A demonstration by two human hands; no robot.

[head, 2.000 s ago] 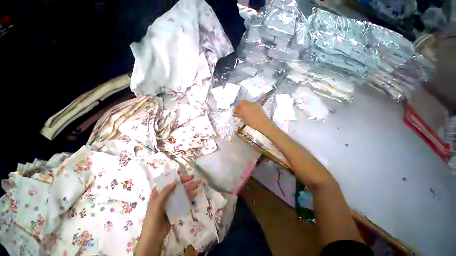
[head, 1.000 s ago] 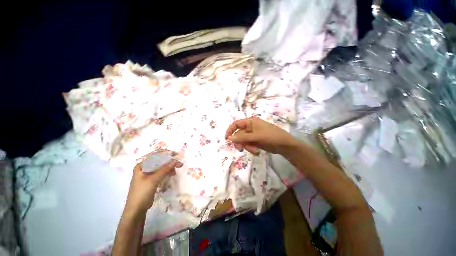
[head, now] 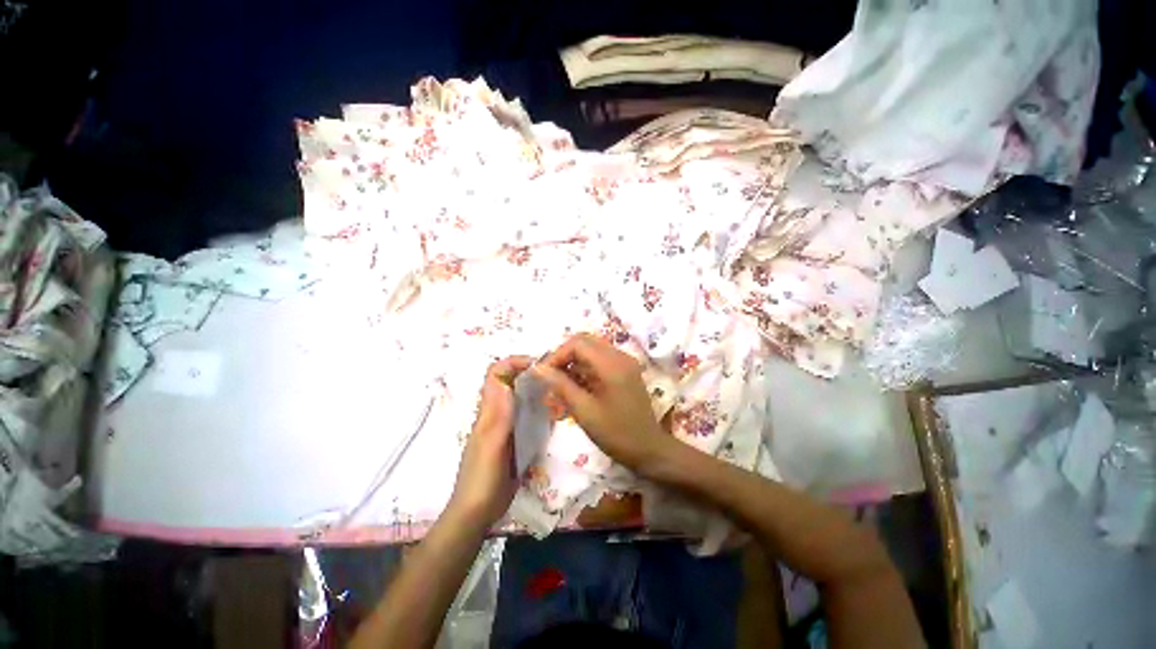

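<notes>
The floral garment [head: 507,241], cream-white with red-brown flowers, lies heaped and layered on the table, washed out by the lamp. My left hand [head: 492,437] holds a pale hang tag [head: 530,425] upright over the garment's near part. My right hand [head: 602,399] meets it at the tag's top edge, with thumb and fingertips pinched together. Any thin clear loop between the fingertips is too small to make out.
The pink-edged table [head: 241,431] has a frosty pile of loop pins [head: 913,342] at right. Loose hang tags [head: 966,273] and shiny polybags [head: 1116,254] lie beyond. A pale garment [head: 944,95] is at upper right, a garment bundle [head: 44,342] far left, folded cloths [head: 685,61] behind.
My right hand has come from the loop pin pile to my left hand, and both now meet at the tag. The tag has turned from flat to upright. The view has swung left.
</notes>
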